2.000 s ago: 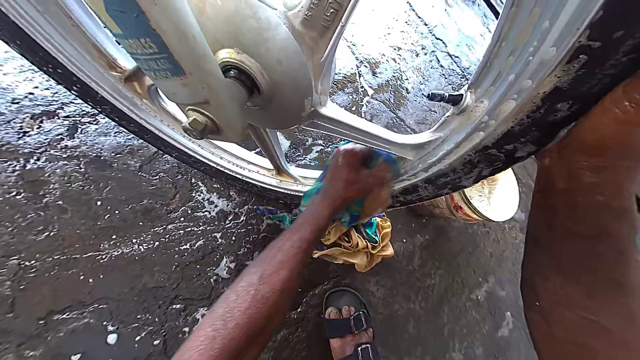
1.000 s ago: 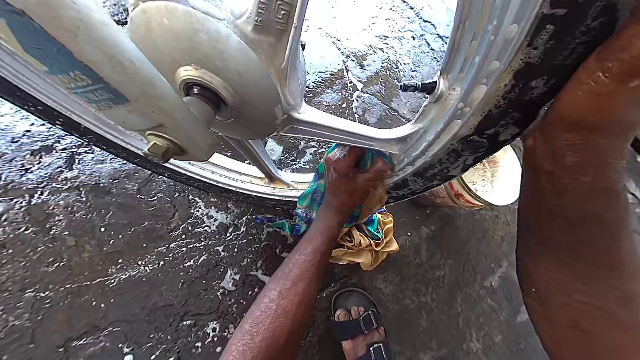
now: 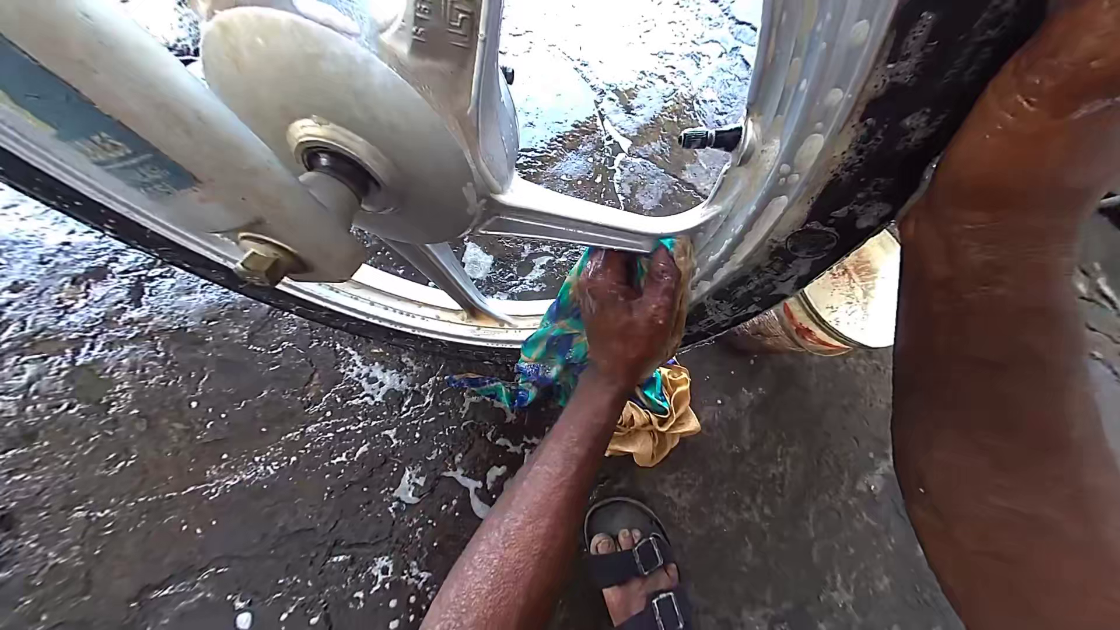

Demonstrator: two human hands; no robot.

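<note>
My left hand [image 3: 632,315] presses a wet, patterned blue-green cloth [image 3: 556,346] against the inner side of a silver alloy wheel rim [image 3: 783,131], beside the lower spoke [image 3: 586,219]. The cloth bunches between my fingers, and one end trails down to the left past the black tyre [image 3: 726,302]. A tan cloth part [image 3: 656,424] hangs under the hand. At the upper right, my right hand [image 3: 1072,70] is at the outside of the tyre; its fingers are hidden or cut off by the frame. The valve stem [image 3: 713,138] sticks out from the rim.
The hub cover [image 3: 394,122], fork leg [image 3: 166,122] and axle bolt [image 3: 262,261] are at the upper left. Behind the tyre on the right stands a round container [image 3: 853,302]. A sandalled foot [image 3: 634,564] rests on wet, foamy ground [image 3: 219,455].
The view has shifted so that the wheel sits further left in it than two seconds ago. My left hand stays on the cloth at the rim beside the spoke.
</note>
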